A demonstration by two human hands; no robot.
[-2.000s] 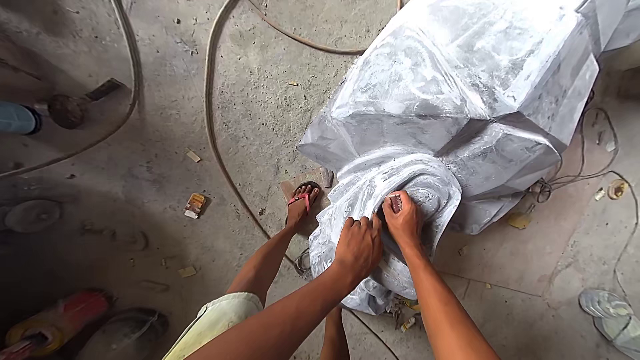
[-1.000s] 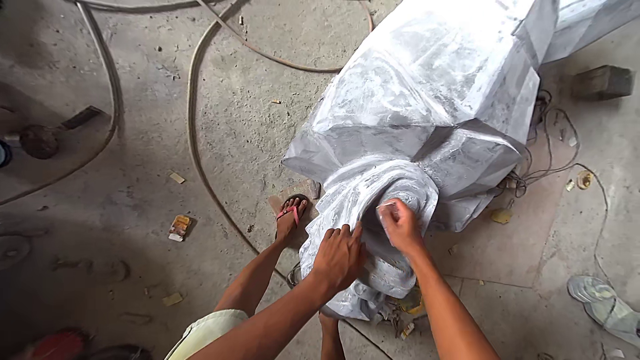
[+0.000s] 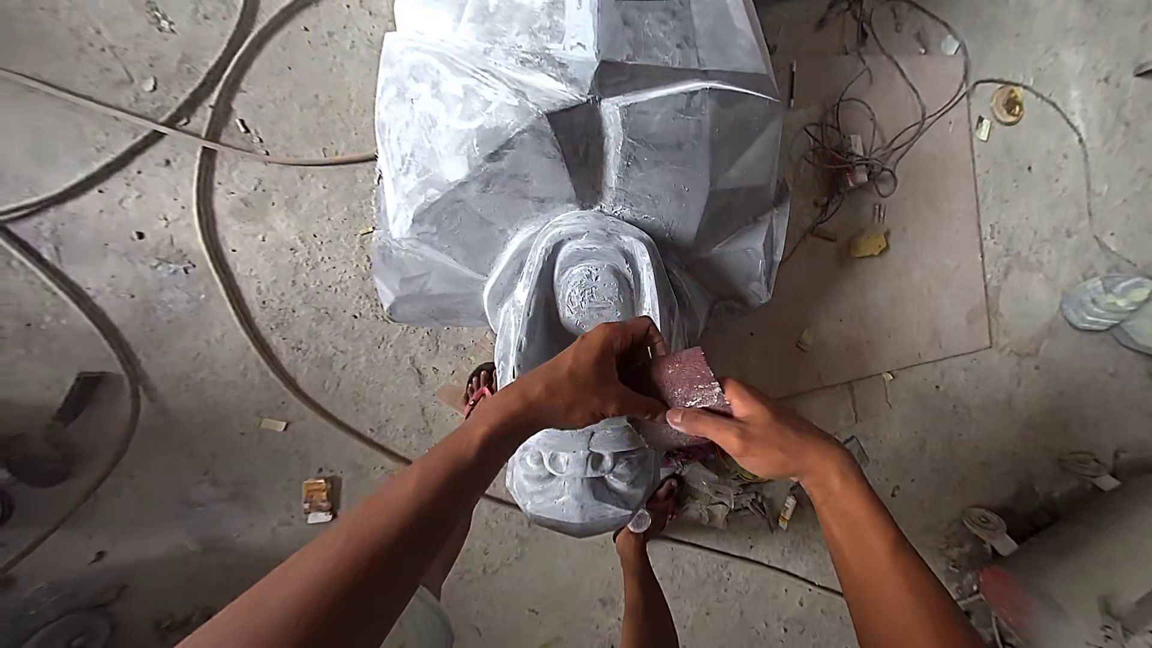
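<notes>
A large faceted sculpture [image 3: 666, 171], grey with white patches, lies below me; a carved hood-like fold rings a rounded form [image 3: 594, 292], and a rounded end with carved eye shapes [image 3: 583, 481] is nearest me. Over the part between them, both hands have hold of a reddish-brown sheet of sandpaper [image 3: 691, 382], bent or folded and dusted with pale powder. My left hand [image 3: 598, 373] pinches its left edge between thumb and fingers. My right hand [image 3: 765, 432] grips its right side, thumb across the lower edge. Whether either hand touches the sculpture cannot be told.
Thick hoses [image 3: 216, 207] curve over the concrete floor at left. Tangled cables [image 3: 868, 148] lie on a flat board [image 3: 936, 270] at right. Scraps and debris [image 3: 729, 495] are on the floor beside my sandalled feet [image 3: 481, 387]. A small box [image 3: 318, 499] lies at lower left.
The view has shifted and turned a lot over the sculpture. My hands, earlier down on the fold, have come together around the sandpaper. It now shows plainly between them; only a small piece showed in my right hand before.
</notes>
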